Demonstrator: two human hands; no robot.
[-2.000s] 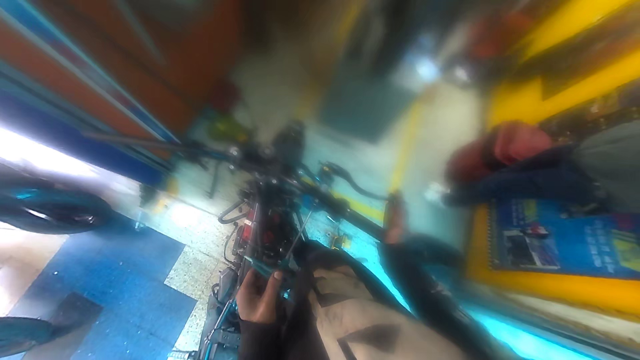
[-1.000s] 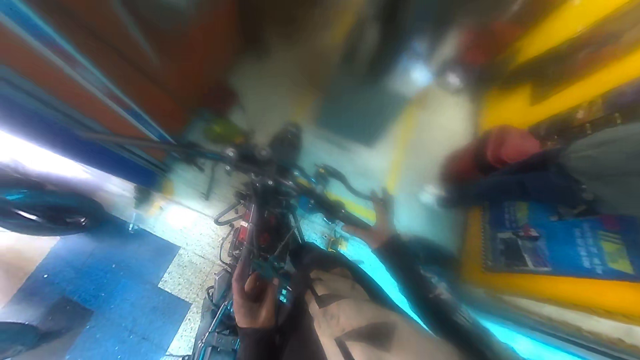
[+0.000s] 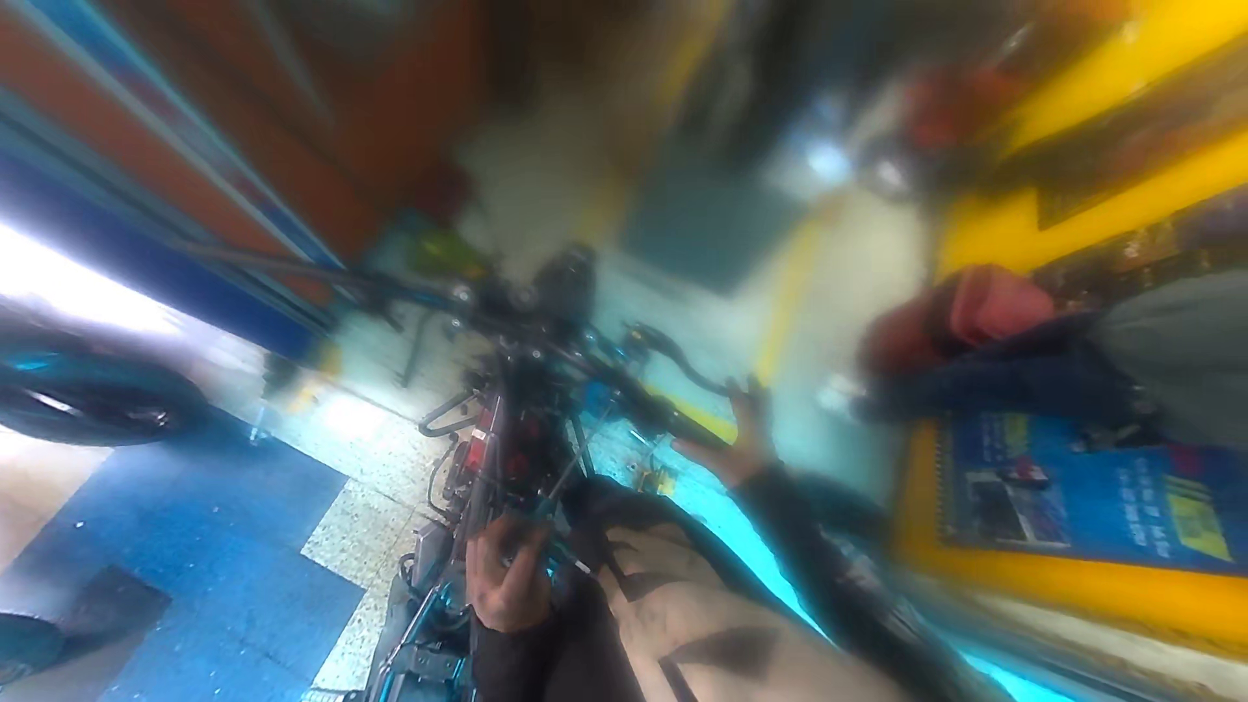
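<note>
A stripped motorcycle (image 3: pixel 502 439) stands below me, its frame and dark parts exposed. My left hand (image 3: pixel 512 575) is low beside the frame, its fingers curled near a thin tool or part that is too blurred to name. My right hand (image 3: pixel 746 439) is at the right handlebar grip (image 3: pixel 682 424), with its fingers spread toward the lever (image 3: pixel 682 361). Whether the palm presses on the grip is hard to tell. The handlebar (image 3: pixel 526 336) runs across the front, and my leg in beige and black trousers (image 3: pixel 712 614) is right beside the bike.
A black tyre (image 3: pixel 97 395) is at the left over blue and speckled floor tiles (image 3: pixel 224 526). At the right, a yellow counter (image 3: pixel 916 487) bears a blue printed sheet (image 3: pixel 1102 497). Another person's dark sleeve (image 3: pixel 994 366) and a red object (image 3: pixel 994 302) are beside it.
My right hand was lower and nearer the grip's outer end two seconds ago; its fingers are now more spread. My left hand has stayed low by the frame, with its fingers shifted slightly.
</note>
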